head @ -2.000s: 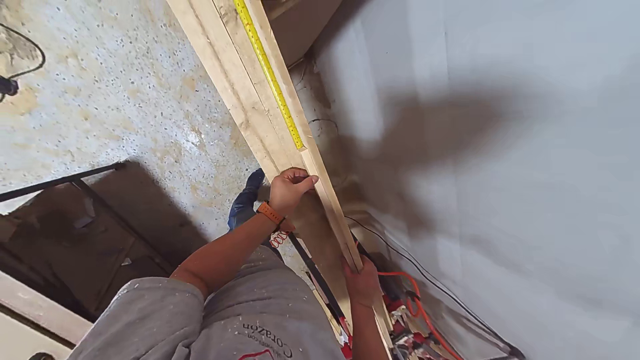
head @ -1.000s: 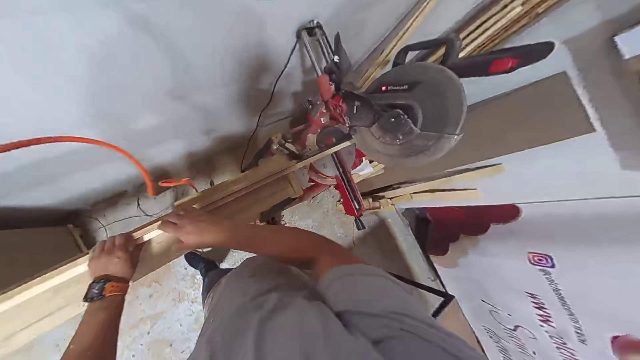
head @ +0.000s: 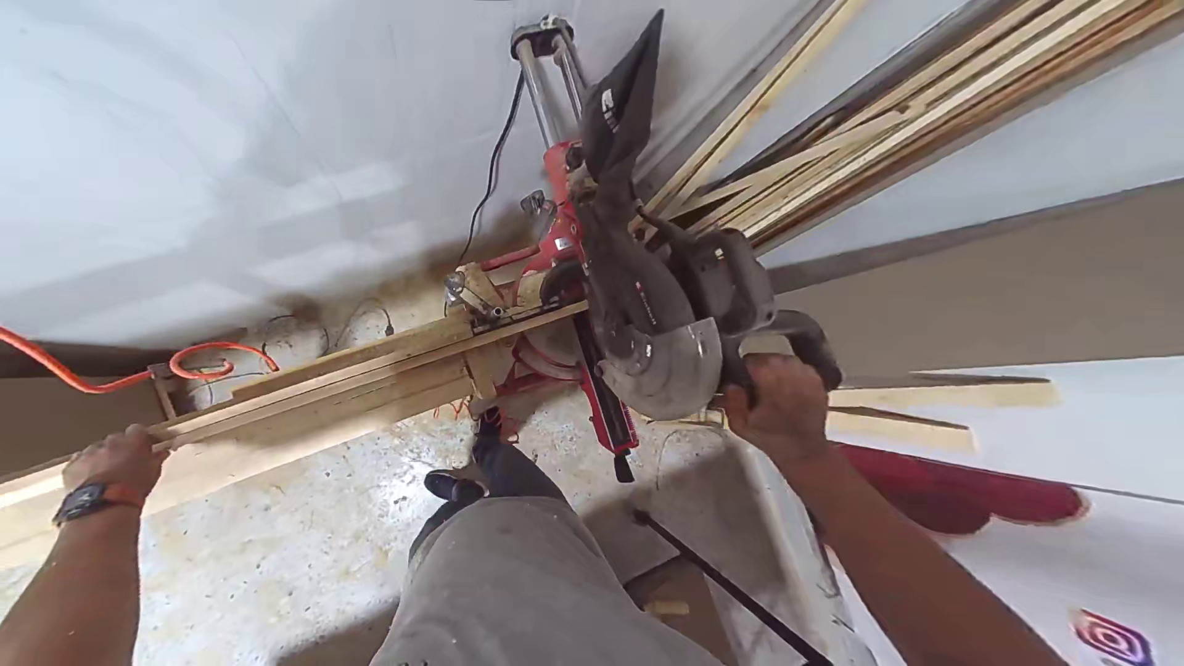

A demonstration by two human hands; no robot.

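Observation:
A long wooden strip (head: 370, 370) lies along a wooden bench (head: 324, 430), with its far end at the blade area of a red and black sliding miter saw (head: 661, 370). Over the strip, near the left edge, my left hand (head: 116, 462) is closed, wearing a watch with an orange strap. My right hand (head: 777, 407) grips the saw's handle (head: 805, 347). The saw head is turned toward the right, with its guard (head: 671, 370) showing; the blade's cutting edge is hidden. A black dust bag (head: 620, 120) stands up from the saw's back.
Wooden strips (head: 879, 148) lean against the wall at the upper right. An orange hose (head: 69, 375) curls behind the bench at the left. Short wood pieces (head: 934, 398) stick out right of the saw. A black bar (head: 731, 587) crosses the lower right, and my feet are on the floor below.
My right hand has left the wooden strip and now holds the saw's handle. My left hand remains on the strip. The view has turned from the tape measure to the saw.

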